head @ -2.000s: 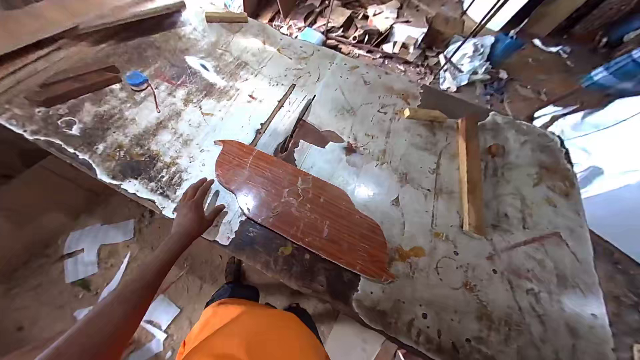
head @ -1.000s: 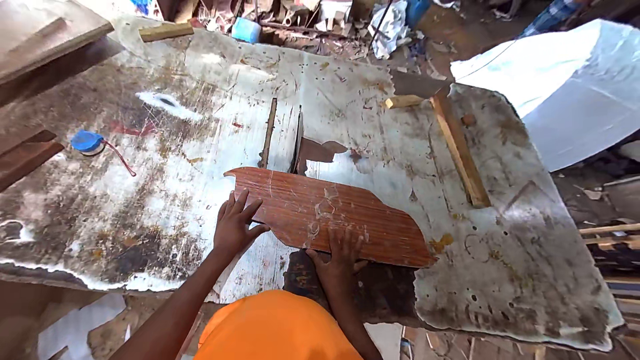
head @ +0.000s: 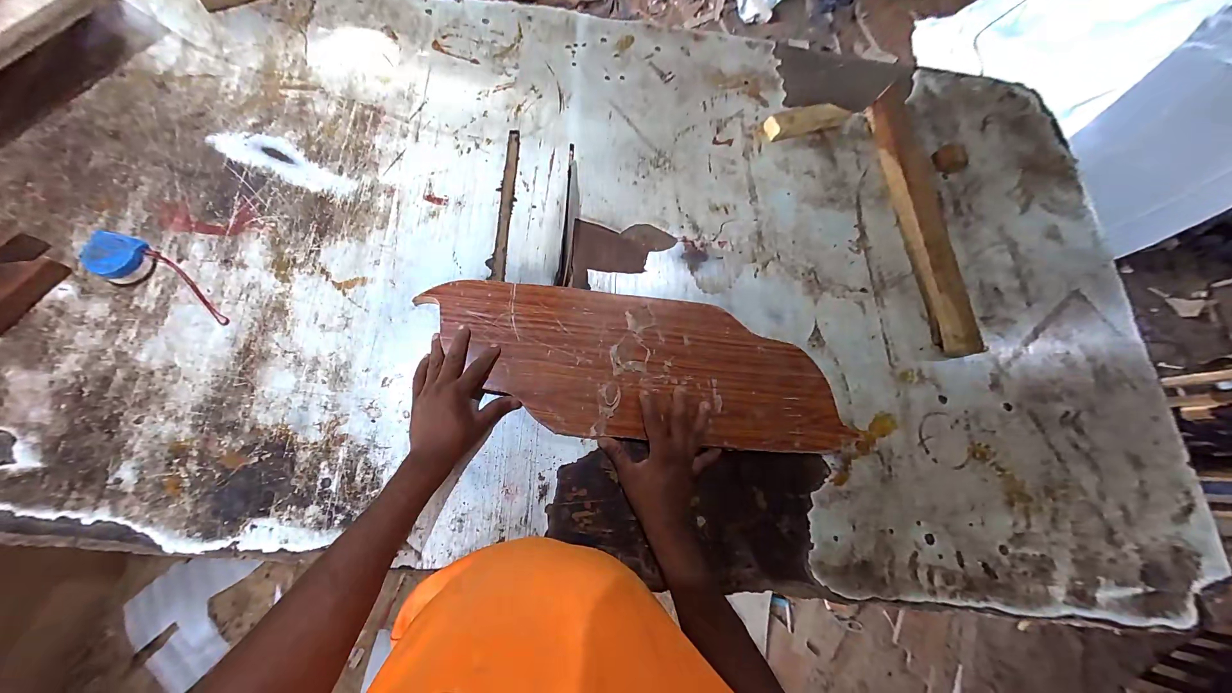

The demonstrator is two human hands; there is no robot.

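Note:
A reddish-brown wood-grain board [head: 731, 375] with a curved outline lies flat on a worn, stained worktable [head: 385, 250]. My left hand [head: 450, 399] rests with spread fingers on the board's left end, the thumb at its lower edge. Farther right, my right hand [head: 664, 438] has its fingertips on the board's face near the lower edge, thumb just off that edge. Neither hand is closed around the board. Beyond the board's top edge a narrow slot [head: 505, 207] and a thin dark upright blade or strip [head: 569, 217] show in the tabletop; their near ends meet the board.
A blue tape measure or reel [head: 115, 256] with a red cord lies at the left. On the right are a long wooden bar [head: 924, 226] and a short wood block [head: 807, 121]. Dark timber [head: 67, 72] occupies the upper left corner. White sheeting [head: 1145, 106] stands beyond the right edge.
My right hand, out of view two seconds ago, has come onto the board. My left hand has moved from beside the board's left end onto it. The board now lies closer to level in view.

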